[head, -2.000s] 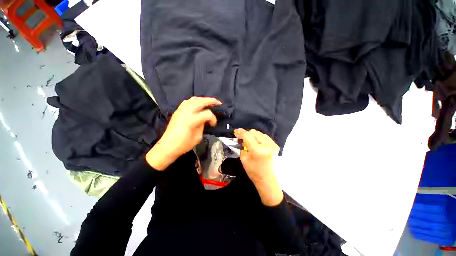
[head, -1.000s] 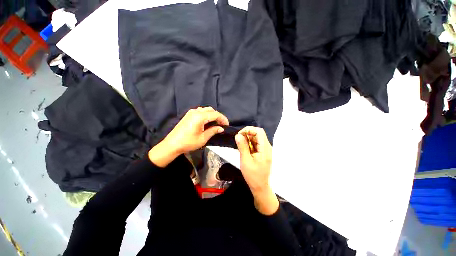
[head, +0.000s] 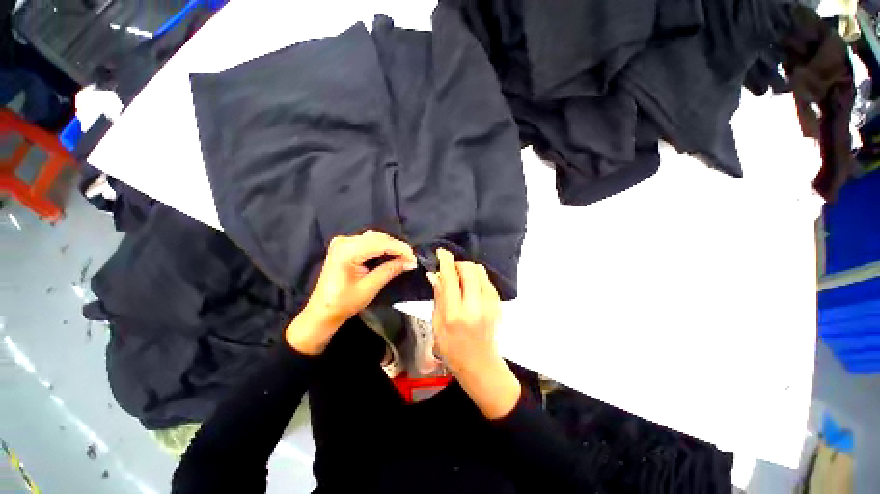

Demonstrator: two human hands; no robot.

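A black garment (head: 357, 145) with two wide legs lies on the white table, legs pointing away, its waistband (head: 490, 275) at the near edge. My left hand (head: 352, 285) pinches the waistband between thumb and fingers near its middle. My right hand (head: 465, 314) pinches the same band just to the right, fingertips close to the left ones. A short slit or seam line runs up from the band. No snips can be made out; the inside of my right hand is hidden.
A crumpled black pile (head: 618, 87) lies at the table's back right, a brown garment (head: 820, 87) beyond. A black stack (head: 183, 309) is on the floor left, an orange-red stool (head: 34, 164) behind. Blue crates (head: 854, 275) stand right. Gathered black cloth (head: 637, 444) hangs below the table (head: 666, 299).
The garment has shifted left and lower in view. My fingertips have come closer together on the waistband. The yellow bit seen earlier in my right hand no longer shows.
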